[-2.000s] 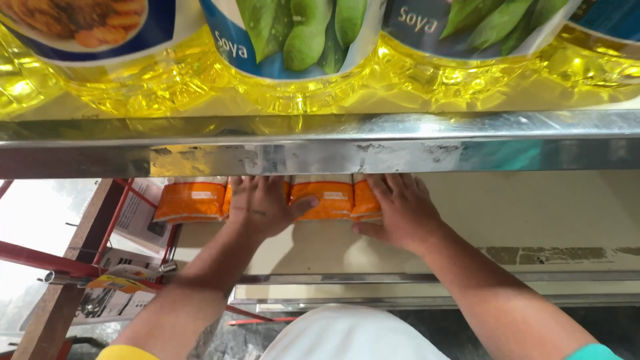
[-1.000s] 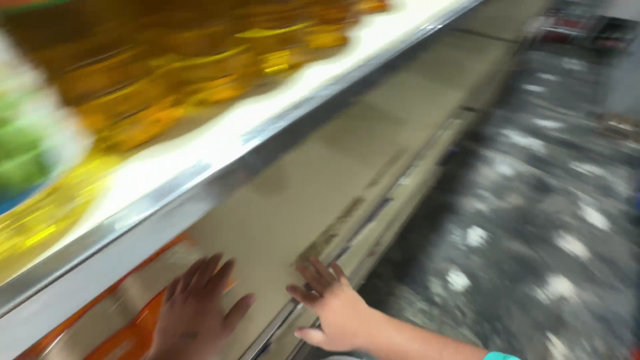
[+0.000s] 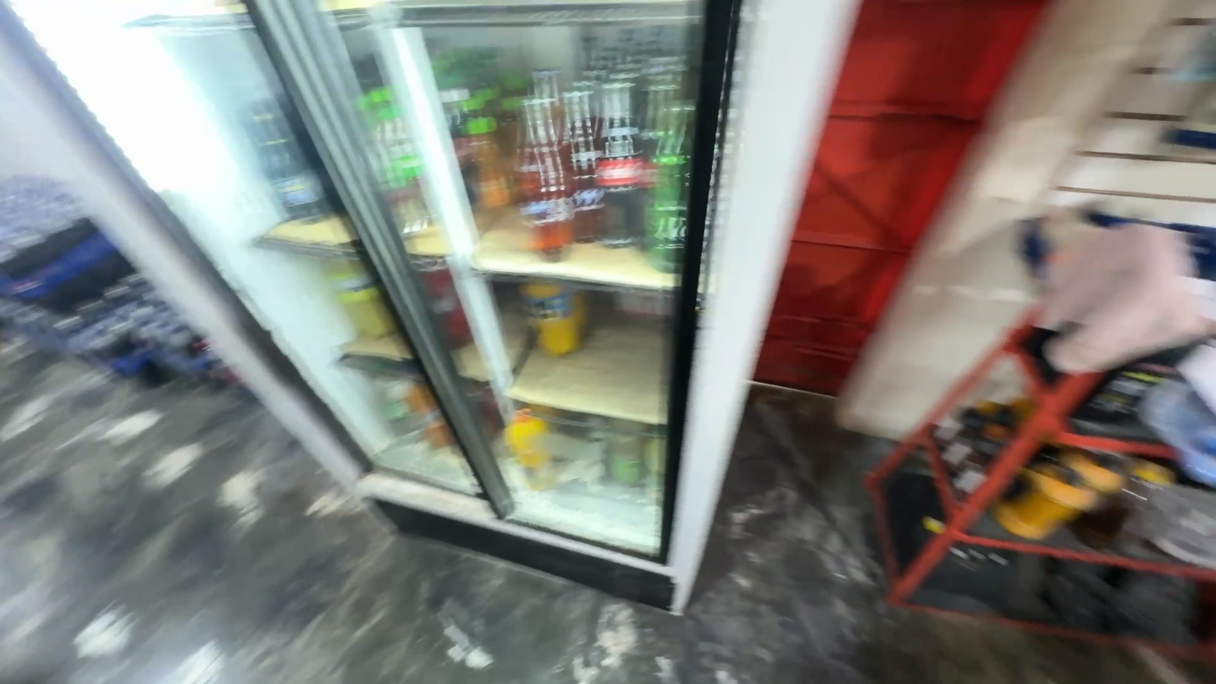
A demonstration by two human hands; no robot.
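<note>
Neither my left hand nor my right hand shows in the head view now, so what they hold or touch is hidden. Ahead stands a drinks fridge with a white frame [image 3: 760, 237] and glass doors, seen tilted and blurred. Glass soda bottles [image 3: 544, 180] of red, dark and green drinks fill its upper shelf. A yellow container [image 3: 554, 318] is on the shelf below, and a yellow bottle [image 3: 527, 442] stands near the bottom.
A red metal rack [image 3: 988, 489] holding yellow containers and a pale cloth [image 3: 1126, 290] stands on the right. Behind it is a red door or panel [image 3: 874, 190]. Dark packs [image 3: 76, 275] are stacked at the far left, on a mottled grey floor [image 3: 190, 532].
The view has swung far away from the shelf with oil bottles and orange packets to the fridge. Both hands, seen at that shelf before, have left the view.
</note>
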